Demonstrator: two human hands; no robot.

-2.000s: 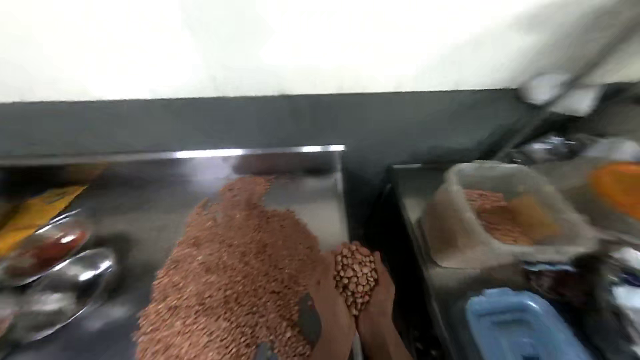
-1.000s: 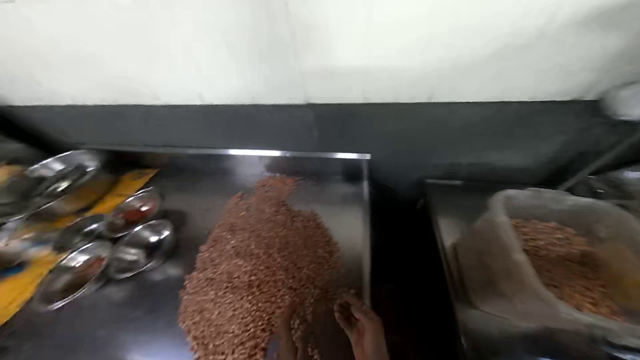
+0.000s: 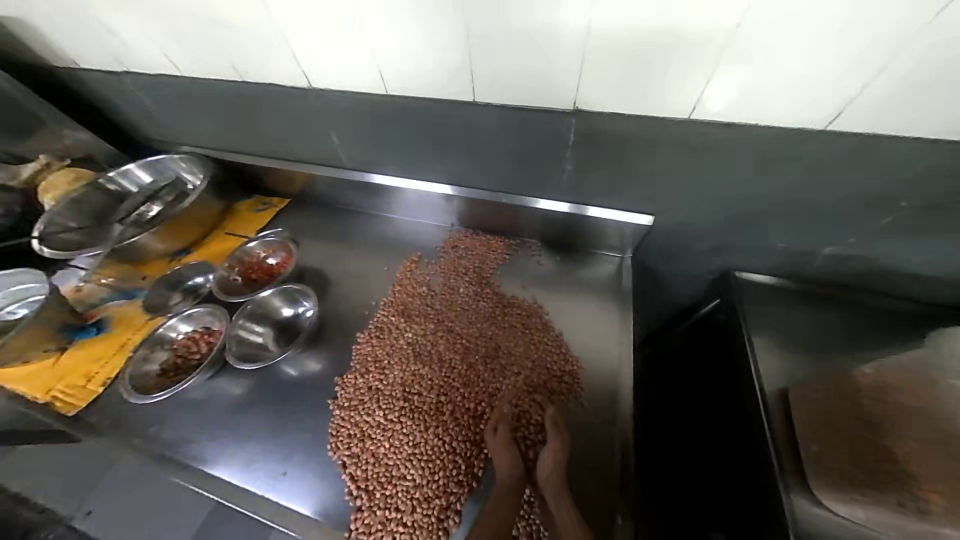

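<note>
A broad heap of reddish-brown shelled peanuts (image 3: 435, 360) lies spread over a stainless steel table (image 3: 300, 409). At the heap's lower right edge, my left hand (image 3: 504, 442) and my right hand (image 3: 553, 450) face each other, slightly apart. Peanuts fill the gap between the palms, and both hands touch the heap. The fingers are curved around these nuts from either side; how many nuts rest in the palms is hidden.
On the left, several steel bowls (image 3: 271, 326), some holding nuts or reddish bits, stand by a yellow sheet (image 3: 97, 360) and a large steel basin (image 3: 127, 210). A raised rim (image 3: 510, 199) runs along the back. Across a dark gap at right stands a plastic tub (image 3: 885, 442).
Two seconds ago my hands held a cupped load of nuts at the heap's right edge. One second ago the hands were apart; now they are closer together around nuts. The view has swung left.
</note>
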